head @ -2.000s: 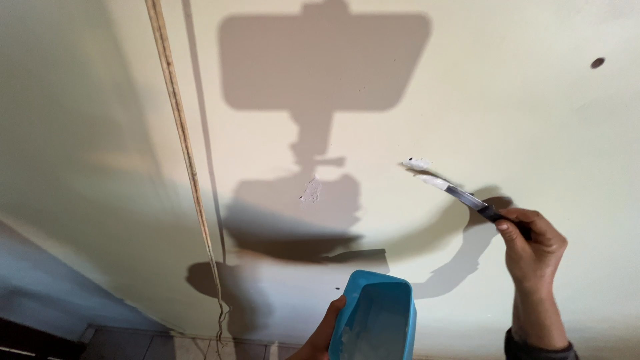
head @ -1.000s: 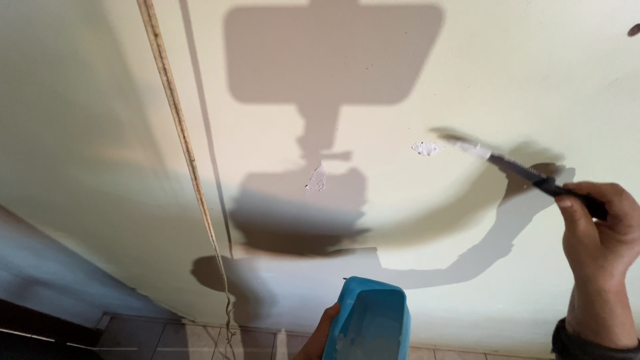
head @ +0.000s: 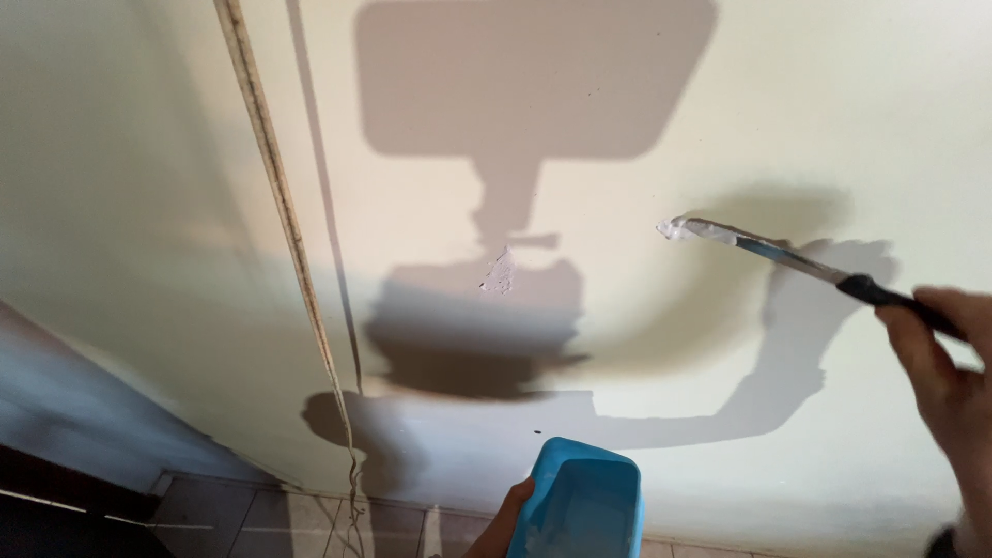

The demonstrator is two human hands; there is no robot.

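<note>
At the right edge, my right hand (head: 942, 372) grips the black handle of a long knife-like metal blade (head: 798, 260). White filler paste coats the blade's far end, which lies at a white filler patch (head: 673, 228) on the cream wall (head: 620, 310). Another rough patch (head: 501, 271) shows on the wall to the left, within the shadow. Low in the view, my left hand (head: 508, 519) holds a blue plastic container (head: 634, 496) by its left side, tilted so its inside shows. Some pale residue is inside; most of the left hand is hidden.
A narrow cable trunking strip (head: 283, 201) runs down the wall at left, with a loose wire (head: 353, 480) below it. Tiled floor (head: 256, 519) meets the wall's base. A dark object (head: 62, 480) is at the lower left. Shadows of the person and arm fall across the wall.
Since one second ago, the blade's end has come back onto the right-hand patch. That patch looked smaller two seconds ago. The left hand still holds the blue container.
</note>
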